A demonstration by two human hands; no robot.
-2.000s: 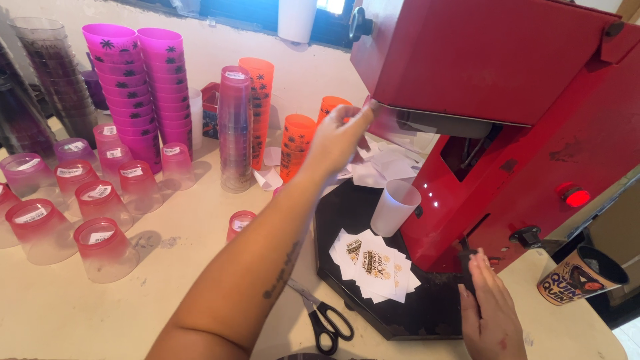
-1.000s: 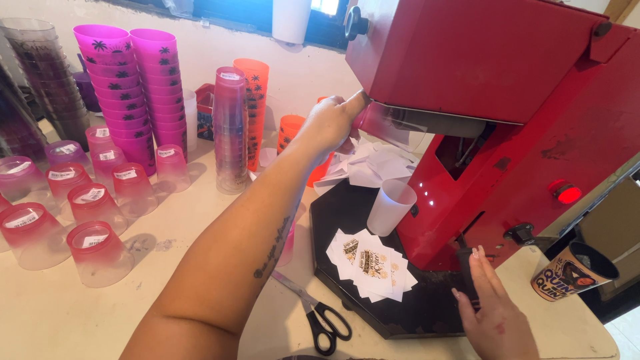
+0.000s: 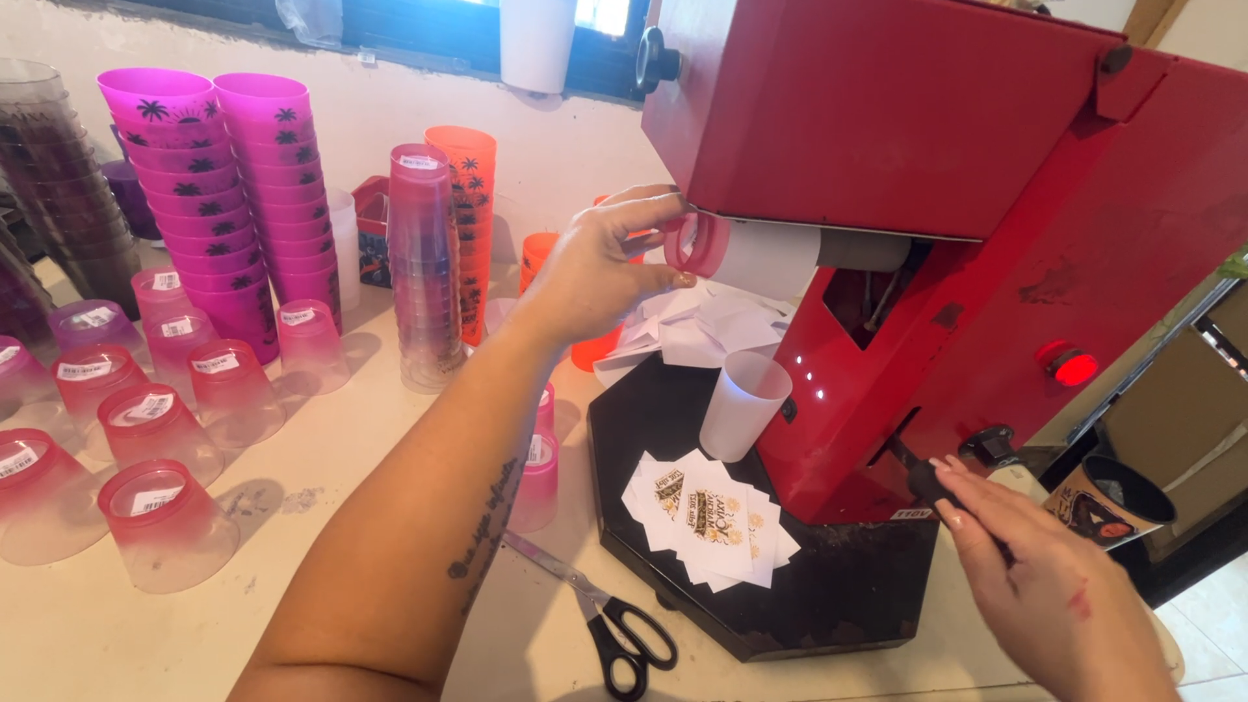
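My left hand [image 3: 619,253] has its fingers at the pink base of a plastic cup [image 3: 697,246], which sits sideways on the grey cylinder [image 3: 863,250] of a red heat press machine [image 3: 877,117]. White paper covers part of the cup's side. My right hand [image 3: 1024,565] is closed around the black lever [image 3: 931,485] at the machine's lower front. On the black octagonal base [image 3: 838,595], printed paper transfers [image 3: 717,522] lie in a fanned pile beside an upright frosted cup [image 3: 746,405]. Some fingertips of my left hand are near the machine's hood edge.
Scissors [image 3: 629,634] lie before the base. Upside-down pink-tinted cups [image 3: 166,526] stand at left. Behind them rise stacks of magenta cups [image 3: 195,195], clear pink cups [image 3: 424,263] and orange cups [image 3: 473,214]. Loose white papers [image 3: 702,327] lie behind the base. A red light glows on the machine.
Compared with the earlier frames, the cup now shows under the hood with white paper around it, and my left hand is at its base end. My right hand has closed on the lever.
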